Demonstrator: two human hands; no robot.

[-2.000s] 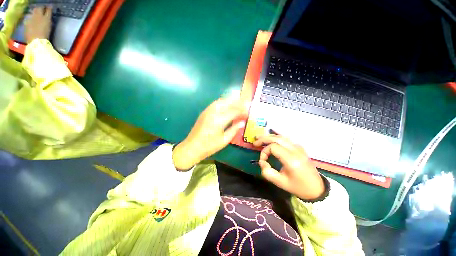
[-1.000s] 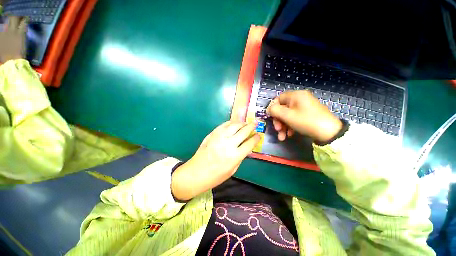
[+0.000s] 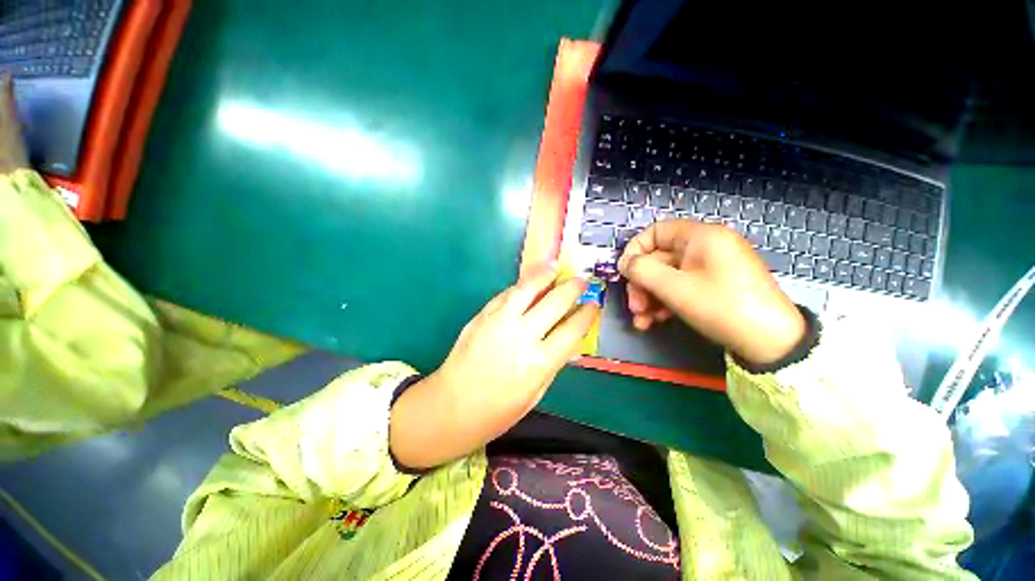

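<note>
An open laptop (image 3: 783, 210) with black keys and a black screen lies on an orange-red tray (image 3: 553, 170). My left hand (image 3: 499, 352) holds a yellow positioning jig with a blue patch (image 3: 591, 293) at the left edge of the palm rest, its fingers on the jig. My right hand (image 3: 709, 278) is over the left palm rest, thumb and forefinger pinched at a small dark badge sticker (image 3: 607, 271) just above the blue patch. The fingertips hide part of the sticker, and the forearm covers much of the palm rest.
At the left, a person's yellow sleeve (image 3: 68, 306) is beside another laptop (image 3: 57, 91) on stacked orange-red trays (image 3: 134, 114). A white label strip (image 3: 985, 340) hangs at the right, above crinkled clear plastic (image 3: 993, 426). The green bench (image 3: 341, 227) lies between the laptops.
From two seconds ago, my right hand has moved from the front edge up over the left palm rest with the dark sticker. My left fingers have moved onto the jig. The other person's hand has mostly left view.
</note>
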